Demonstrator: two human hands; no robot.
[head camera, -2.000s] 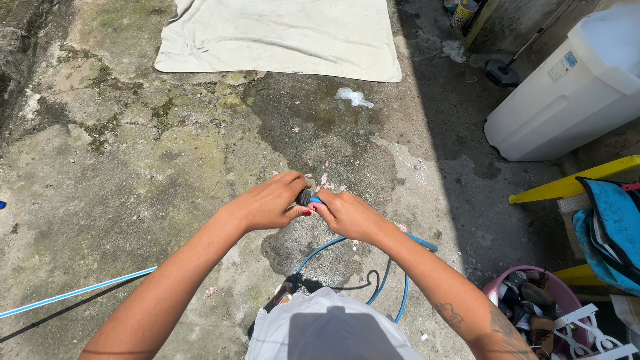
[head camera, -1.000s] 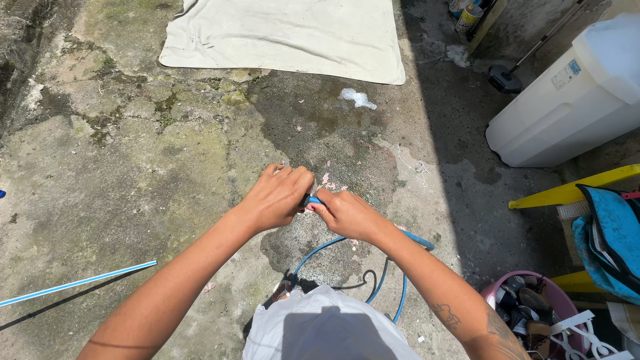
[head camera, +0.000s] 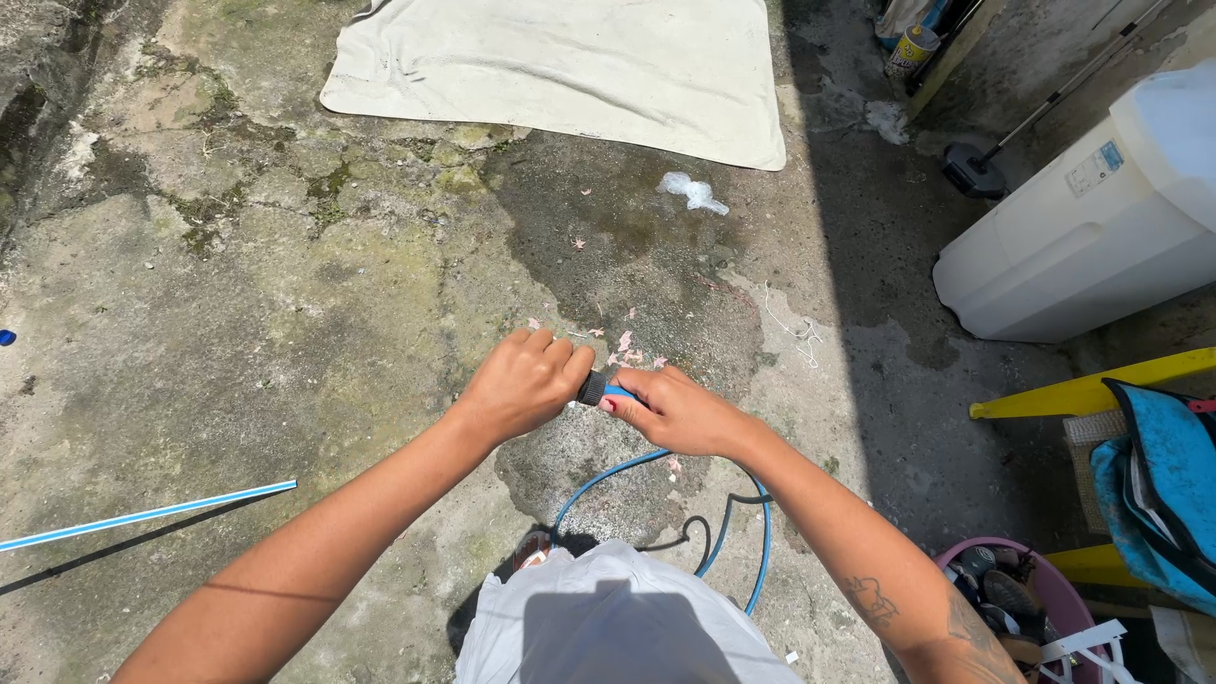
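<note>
In the head view my left hand (head camera: 530, 382) is closed around a black ribbed hose fitting (head camera: 591, 388), most of which the fingers hide. Just to its right, my right hand (head camera: 670, 410) grips the end of a blue hose (head camera: 622, 392) that meets the fitting. The hose (head camera: 608, 472) loops down over the concrete below my hands and passes beside my clothing. Small pink scraps (head camera: 625, 342) lie on the damp ground just beyond my fingers.
A cream cloth (head camera: 570, 66) lies on the ground ahead, near crumpled clear plastic (head camera: 693, 192). At right stand a white bin (head camera: 1073, 218), a yellow support (head camera: 1092, 383), a blue bag (head camera: 1159, 494) and a pink tub (head camera: 1054, 579). A blue-white pole (head camera: 152, 515) is at left.
My left hand has shifted and turned on the fitting, whose black ribbed part now shows more than one second ago. My right hand keeps its grip on the hose.
</note>
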